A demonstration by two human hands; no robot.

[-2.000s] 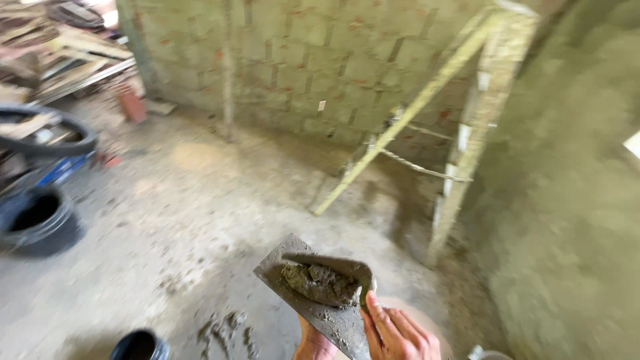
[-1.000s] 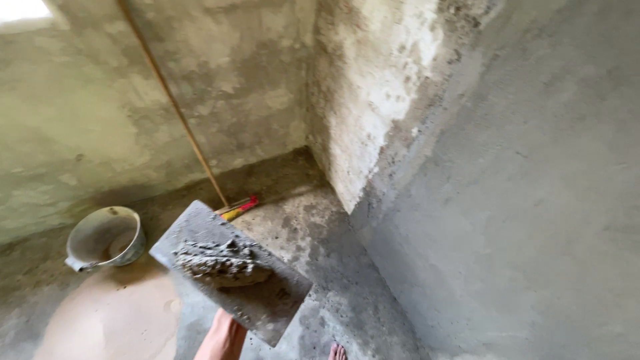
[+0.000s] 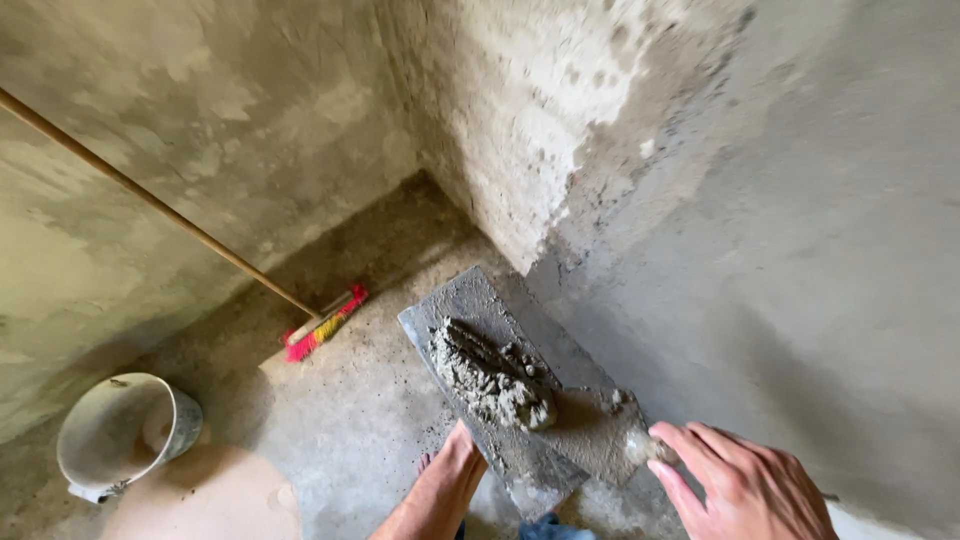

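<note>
A flat rectangular plastering trowel bears a lump of wet grey mortar along its middle. My left hand is under it, its fingers and the handle hidden by the plate, which it holds up from below. My right hand grips a smaller masonry trowel by the handle end near the blade. That blade lies over the lower right part of the flat plate, its tip side touching or close beside the mortar.
A push broom with red and yellow bristles leans in the left corner area. A whitish bucket stands at lower left by a pale round patch of floor. A partly plastered wall rises close on the right. My feet are below the plate.
The view has swung from the wooden ladder to the wall corner with the broom. My right hand, out of view one second ago, is back in view with the masonry trowel at the plate.
</note>
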